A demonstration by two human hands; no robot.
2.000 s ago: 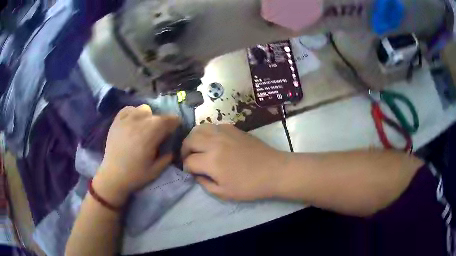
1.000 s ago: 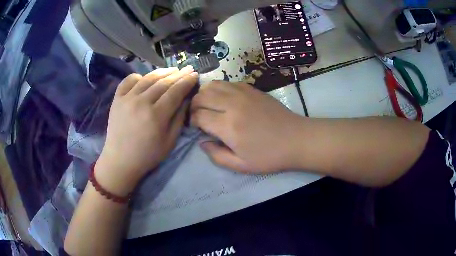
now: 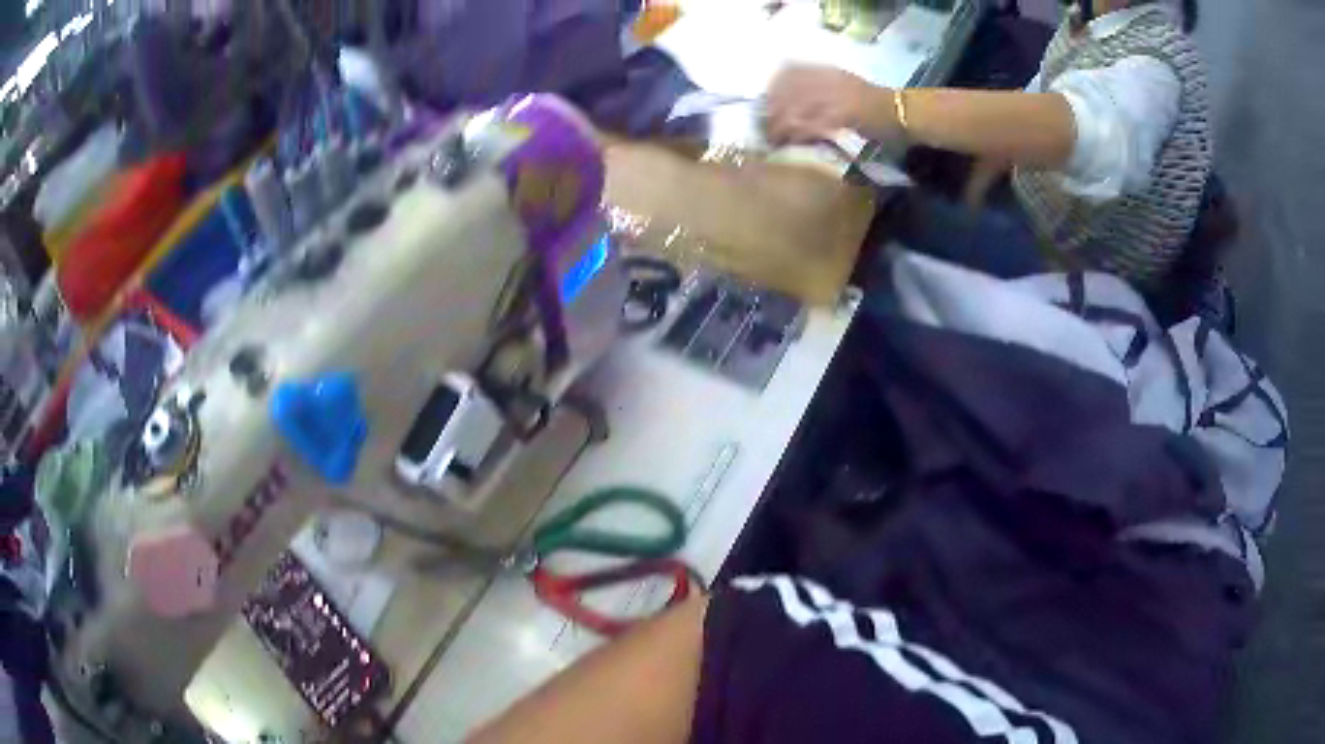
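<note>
Neither of my hands is in the picture; only my right forearm shows at the bottom edge, running into a dark sleeve with white stripes. The cream sewing machine (image 3: 327, 305) stands at the left, with a pink pad (image 3: 175, 571) and a blue bow-shaped piece (image 3: 323, 423) on its head. The needle area is not visible. A smartphone (image 3: 315, 640) with a lit screen lies on the machine bed. Scissors with one green and one red handle loop (image 3: 610, 558) lie to its right on the white table (image 3: 708, 502).
A small white box (image 3: 448, 433) sits on the machine. Dark and pale fabric (image 3: 1017, 436) is piled at the right. Brown cardboard (image 3: 741, 218) lies past the table end. Another person's hand (image 3: 828, 109) is at a work surface beyond. Coloured cloth (image 3: 124, 218) shows at the far left.
The view has swung right and up, away from the needle area. Both hands have left the picture. The fabric pile and the other person have come into view.
</note>
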